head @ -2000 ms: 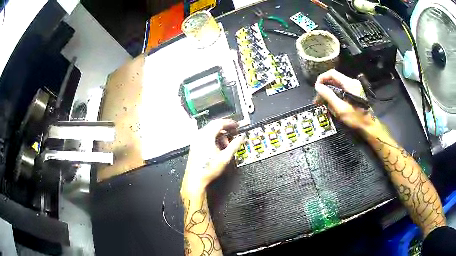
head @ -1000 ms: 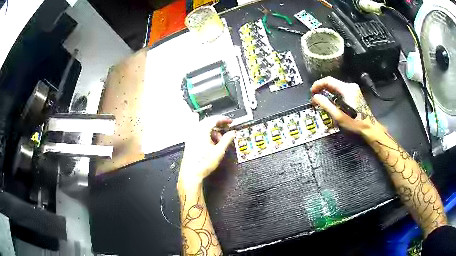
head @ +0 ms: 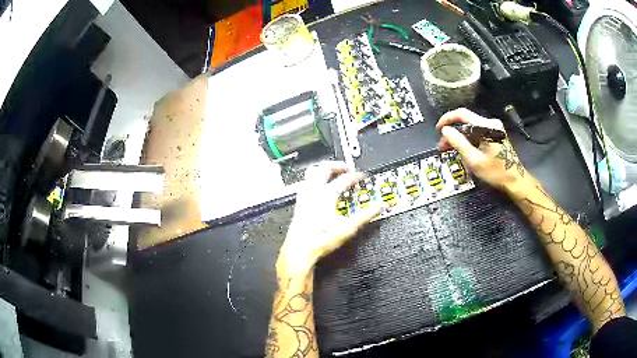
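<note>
A PCB panel (head: 411, 184) with a row of several yellow-and-black units lies face up along the back of the black ribbed mat (head: 419, 266). My left hand (head: 325, 210) is over the panel's left end, thumb and fingers spread around its edges; it hides part of that end, and I cannot tell how firmly it grips. My right hand (head: 475, 147) is at the panel's right end and holds a slim black pen-like tool (head: 482, 131) between thumb and fingers.
A solder wire spool (head: 290, 129) stands on a white sheet (head: 230, 140). Behind the panel are set-aside boards (head: 360, 80), a thick beige ring (head: 450, 73), green-handled cutters (head: 387, 29) and a black box (head: 513, 59). Metal rails (head: 115, 185) stick out at left; a fan (head: 614, 80) is at right.
My left hand has moved right, from beside the panel's left end to over its first units. My right hand stays at the right end; the black tool has tilted closer to level.
</note>
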